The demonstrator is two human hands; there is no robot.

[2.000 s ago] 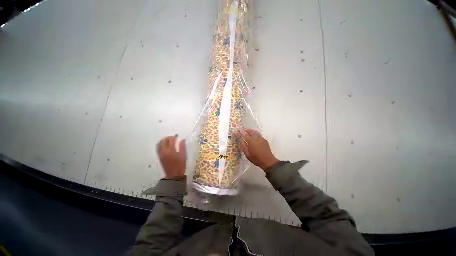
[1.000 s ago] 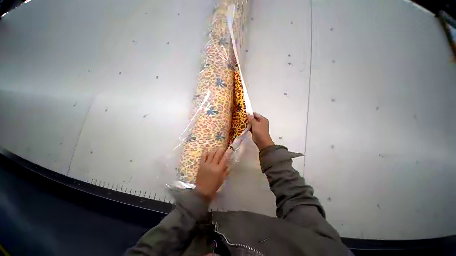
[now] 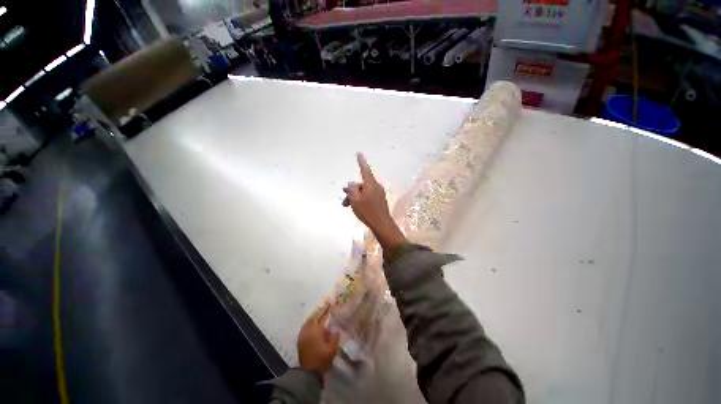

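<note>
The wrapped patterned fabric roll (image 3: 447, 181) lies across the white table, its near part beside and partly behind my hands. Its near end is loose and crumpled, with shiny clear wrap around it. My left hand (image 3: 317, 341) is low at the near end, its fingers closed on the edge of the fabric and wrap. My right hand (image 3: 368, 194) is raised over the roll's left side with the index finger stretched out and the other fingers curled. A small dark thing shows at its curled fingers; I cannot tell what it is.
The white table (image 3: 261, 142) has a dark edge along its left side. A large brown roll (image 3: 142, 75) stands at its far left end. Beyond the table are white boxes (image 3: 540, 75), a blue basin (image 3: 641, 114) and a rack of rolls (image 3: 443, 47). A yellow floor line (image 3: 58, 292) runs at left.
The view has swung up and turned to show the whole roll and the workshop. My right hand has let go of the white strip and is raised. My left hand now grips the near end.
</note>
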